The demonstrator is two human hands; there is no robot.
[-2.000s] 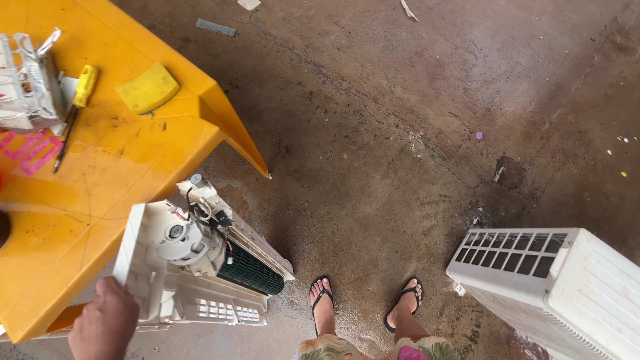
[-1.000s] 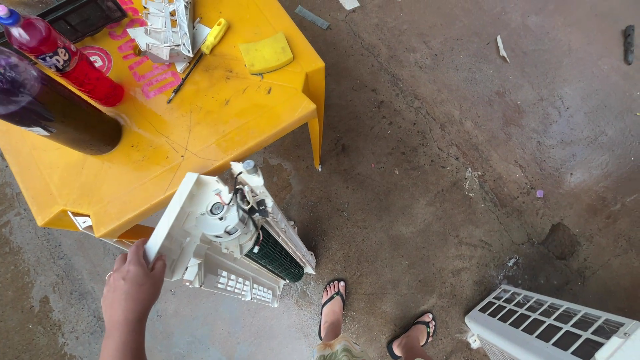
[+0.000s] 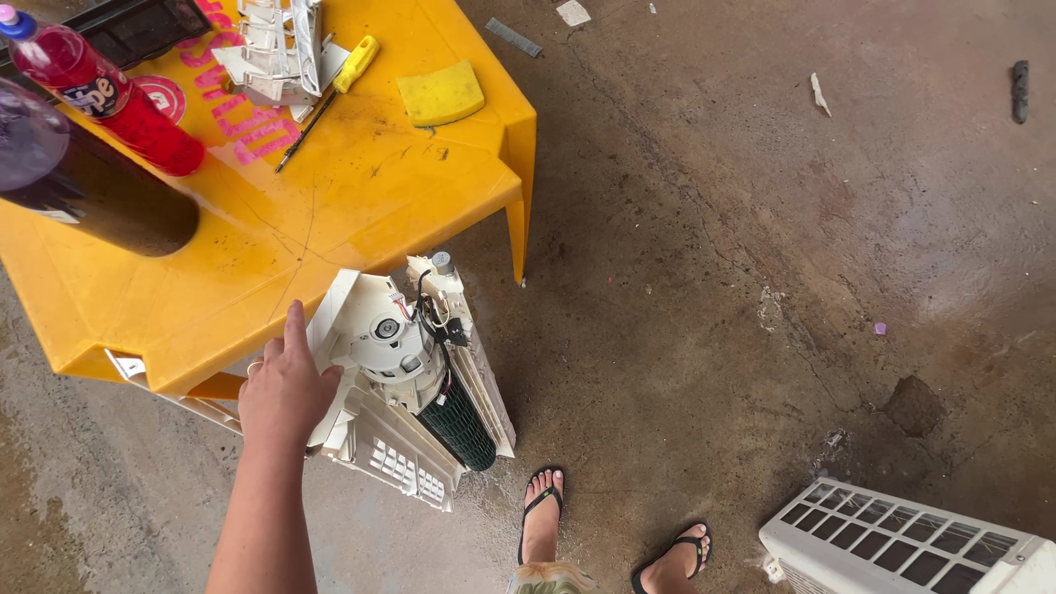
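My left hand (image 3: 289, 388), a ring on one finger, is at the left edge of a white plastic air conditioner indoor unit chassis (image 3: 412, 462). Its index finger points toward the table edge and its thumb is near the casing; whether it touches is unclear. The chassis stands on end beside the yellow plastic table (image 3: 396, 214). It bears a round white motor housing (image 3: 388, 330), loose wires and a dark green cylindrical blower wheel (image 3: 458, 425). My right hand is out of view.
On the table are a yellow-handled screwdriver (image 3: 356, 64), a yellow sponge (image 3: 441, 93), white plastic parts (image 3: 276, 58), a red-liquid bottle (image 3: 124, 103) and a large dark bottle (image 3: 99, 181). A white grilled unit (image 3: 899, 536) stands at lower right. My sandaled feet (image 3: 542, 511) are on the floor.
My left hand was on the chassis's left edge a second ago; now its index finger is extended toward the table. The view has shifted, bringing the bottles into sight.
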